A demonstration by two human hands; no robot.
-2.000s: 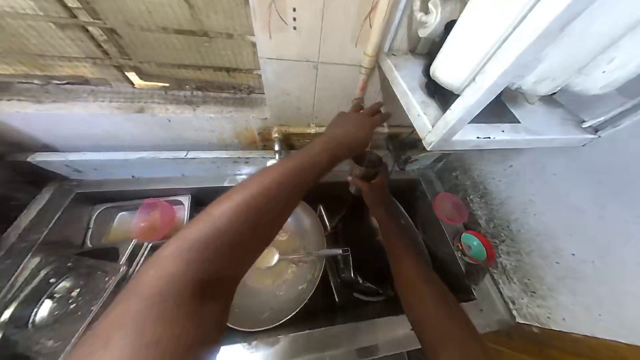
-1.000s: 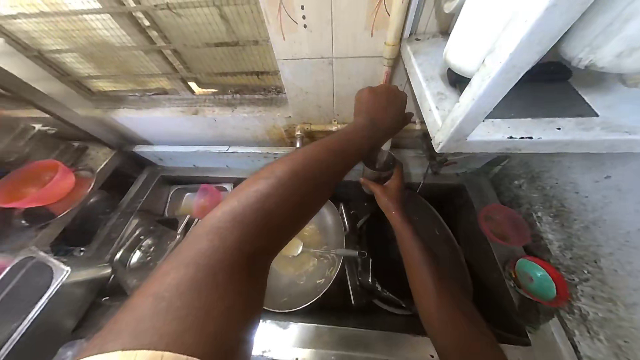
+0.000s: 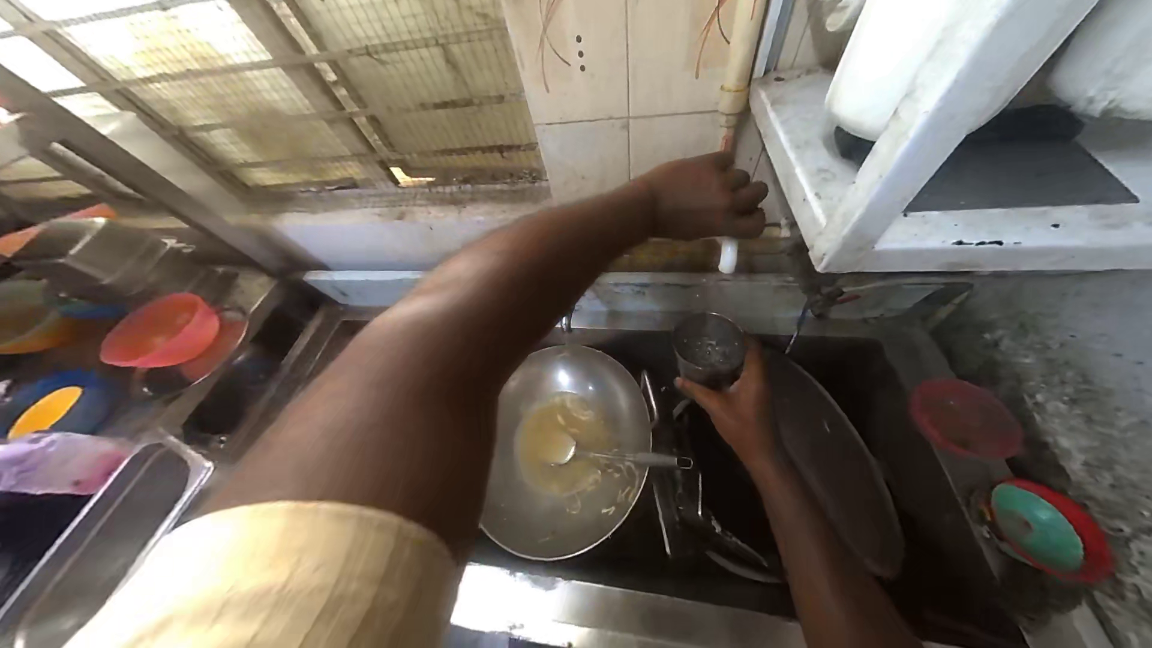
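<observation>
My left hand reaches to the wall and is closed around a tap, mostly hidden by the fingers; a short white piece, spout or water, shows below. Below it my right hand grips a metal cup with its mouth up and what looks like liquid inside. Left of the cup, a wide metal wok in the sink holds yellowish liquid with scraps and a metal ladle. A large dark round pan stands tilted beside my right forearm.
A white shelf juts out at upper right. On the sink's right ledge lie a pink bowl and a green bowl within a red one. At left are a red bowl, a steel tray and other dishes.
My right hand has brought the metal cup down and away from my left hand, leaving a gap between them. My left hand stays up at the tap. The view has shifted.
</observation>
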